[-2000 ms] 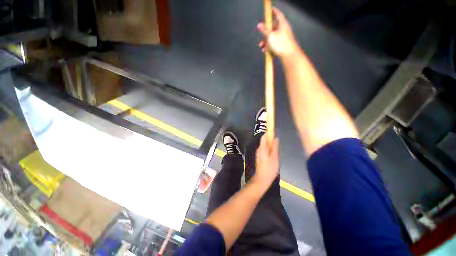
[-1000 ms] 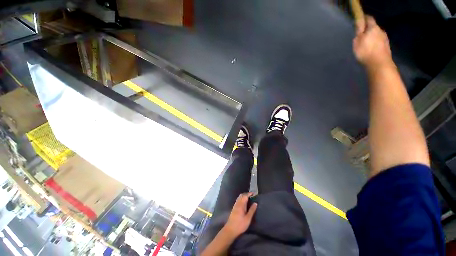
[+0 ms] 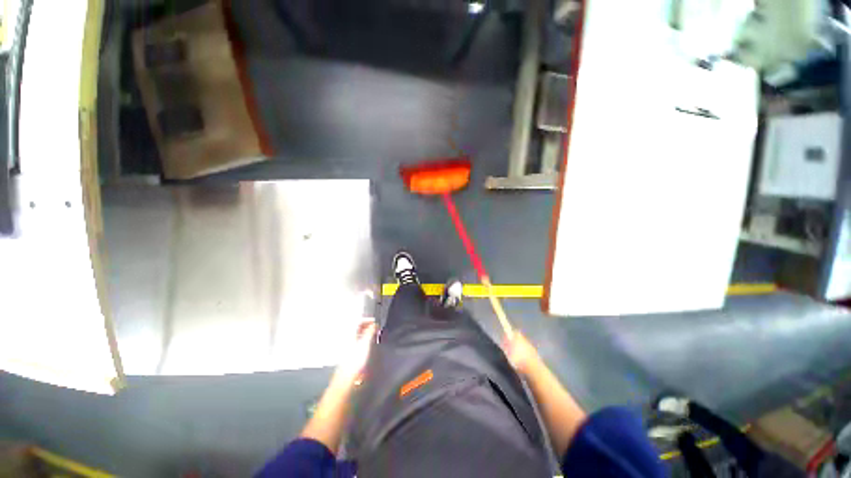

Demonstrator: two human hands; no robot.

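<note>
The broom slants away in front of me. Its orange head with red bristles rests on the grey floor ahead of my shoes, and its handle has a red sleeve and a pale wooden part. My right hand is closed round the wooden part. My left hand is low beside the near right corner of the shiny worktable. Its fingers are blurred, and I cannot tell whether it touches the table or holds anything.
A brown carton with red edging stands beyond the shiny table. A white-topped table is at the right, and another white surface at the far left. A metal frame stands ahead right. Another person's legs show at the lower right.
The view has turned and shifted. The broom head now shows on the floor ahead, and my right hand has come down from far out to near my body. My left hand has moved to the table corner.
</note>
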